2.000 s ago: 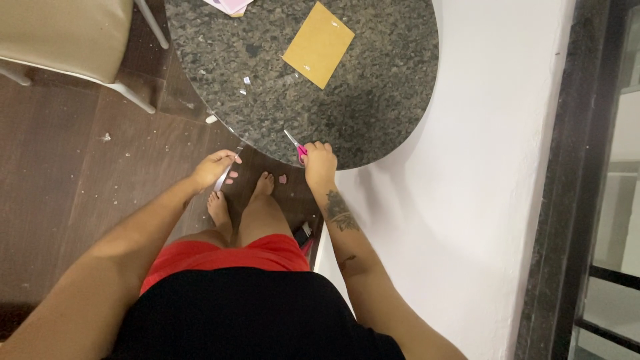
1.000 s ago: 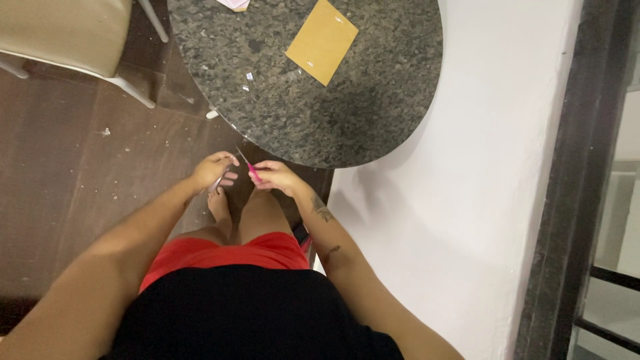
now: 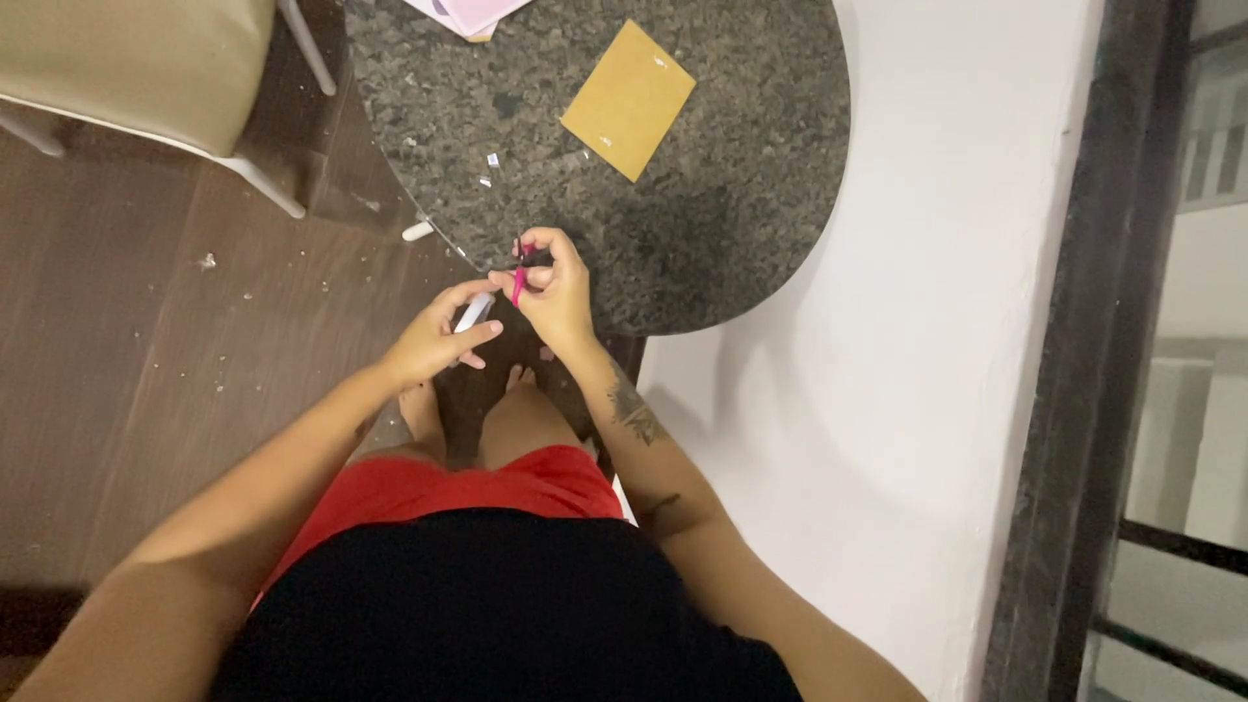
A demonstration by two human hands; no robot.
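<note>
Below the near edge of a round dark granite table (image 3: 741, 244), my left hand (image 3: 441, 336) holds a roll of whitish tape (image 3: 475, 312). My right hand (image 3: 558, 292) is beside it at the table edge, with pink-handled scissors (image 3: 519, 286) in its fingers. The fingertips of both hands nearly meet; whether they touch or share a strip of tape I cannot tell. A yellow-brown paper envelope (image 3: 629, 102) lies flat on the table, with small shiny pieces near two opposite ends. Small pale scraps (image 3: 492, 160) lie left of the envelope.
Pink and lilac papers (image 3: 473, 12) lie at the table's far left. A small white object (image 3: 417, 231) juts from the left table edge. A beige chair (image 3: 136, 68) stands at upper left. Bits of debris (image 3: 207, 261) dot the wooden floor. A white wall (image 3: 877, 390) is at right.
My right hand first moved from the table edge toward my left hand. Since then it has moved up a little, and the scissors have turned in its fingers.
</note>
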